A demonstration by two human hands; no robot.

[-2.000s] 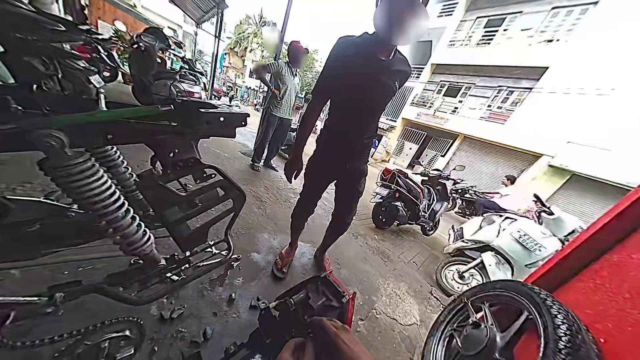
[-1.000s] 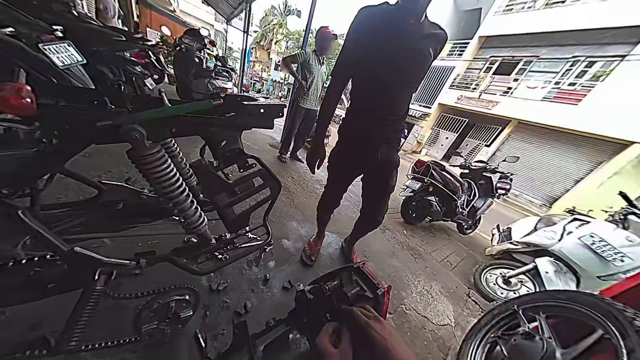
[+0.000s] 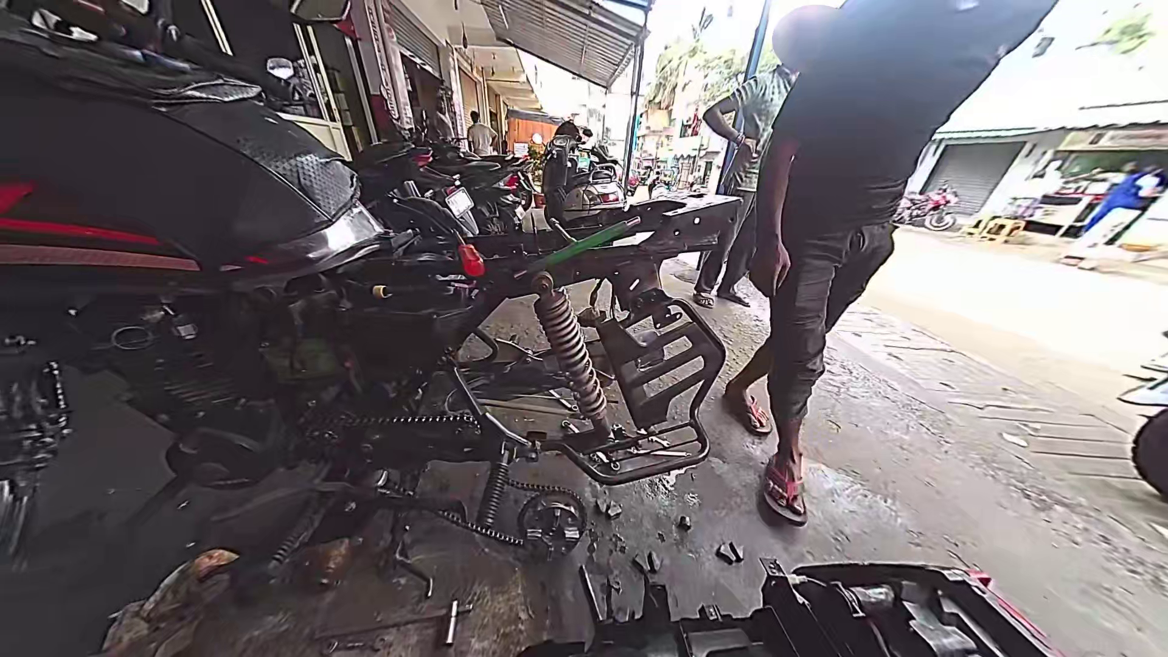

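Observation:
Neither of my hands shows in the head view now. At the bottom right lies a black plastic motorcycle tail part (image 3: 876, 607) with a red edge; whether a hand touches it below the frame is hidden. A partly stripped motorcycle fills the left, with its black fuel tank (image 3: 182, 173), a coil-spring shock absorber (image 3: 572, 351) and a black tubular guard (image 3: 707, 392) at the rear. Its drive chain (image 3: 411, 420) runs low along the side, and a sprocket (image 3: 552, 523) sits near the ground. A metal T-shaped tool (image 3: 452, 622) lies on the floor.
A person in dark clothes (image 3: 821, 201) stands close by on the right, in sandals. Behind is another person (image 3: 753, 119) by a pole. Parked motorcycles (image 3: 456, 182) line the shopfronts. Small dark pieces (image 3: 730, 552) and a crumpled cloth or bag (image 3: 173, 602) lie on the ground.
The view has swung left, towards the motorcycle's tank. My hands, earlier at the black tail part, are out of frame. The wheel and white scooter at the right have mostly left the view.

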